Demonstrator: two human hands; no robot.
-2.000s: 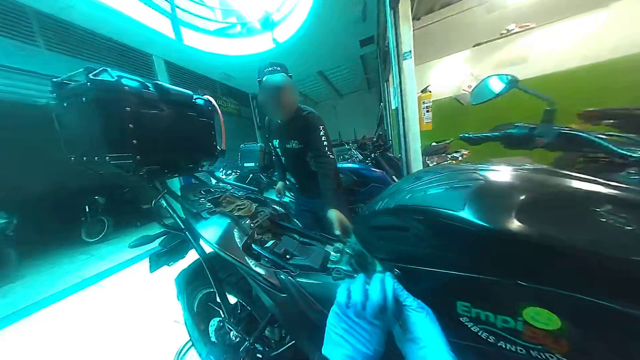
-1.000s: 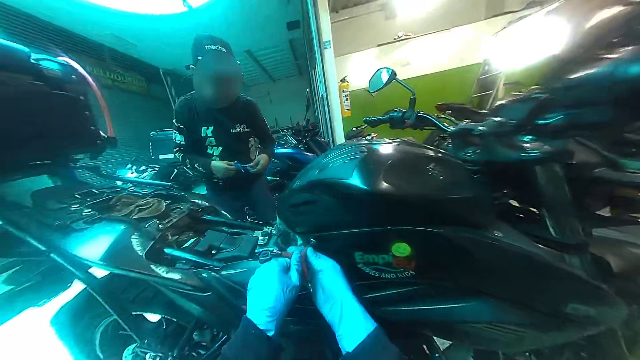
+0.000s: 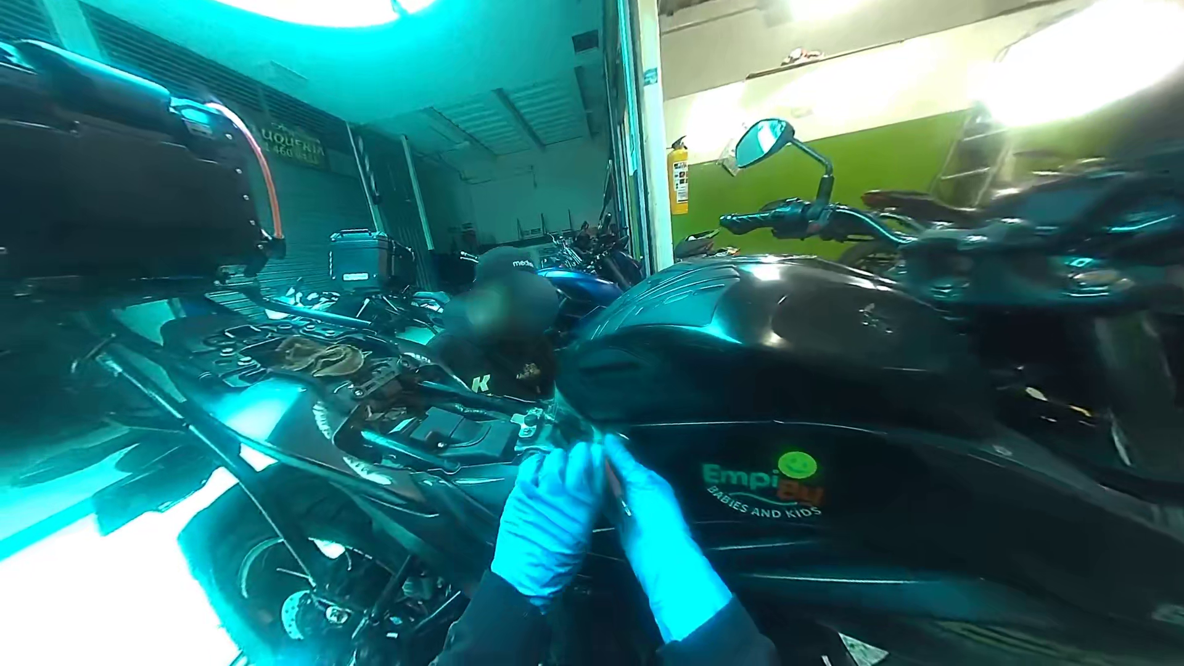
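Note:
Both my hands wear light blue gloves and meet at the rear lower edge of the black motorcycle fuel tank [image 3: 814,333]. My left hand [image 3: 553,518] has its fingers curled close to the frame by the tank; what lies under them is hidden. My right hand [image 3: 652,532] is beside it, with a slim tool-like object [image 3: 618,486] along its fingers. Left of my hands lies the open seat area with a black battery-like box [image 3: 467,433]. A brown cloth or glove [image 3: 319,356] rests farther back on the motorcycle's tail section.
A person in a cap [image 3: 504,314] is low behind the motorcycle. A black top case [image 3: 129,176] juts in at upper left. The handlebar mirror [image 3: 766,143] rises at right. The rear wheel [image 3: 277,564] is at lower left. A yellow fire extinguisher [image 3: 680,180] hangs beyond.
The other person, standing upright a second ago with hands together, is now bent or crouched low behind the motorcycle. My hands stay together at the tank's rear edge.

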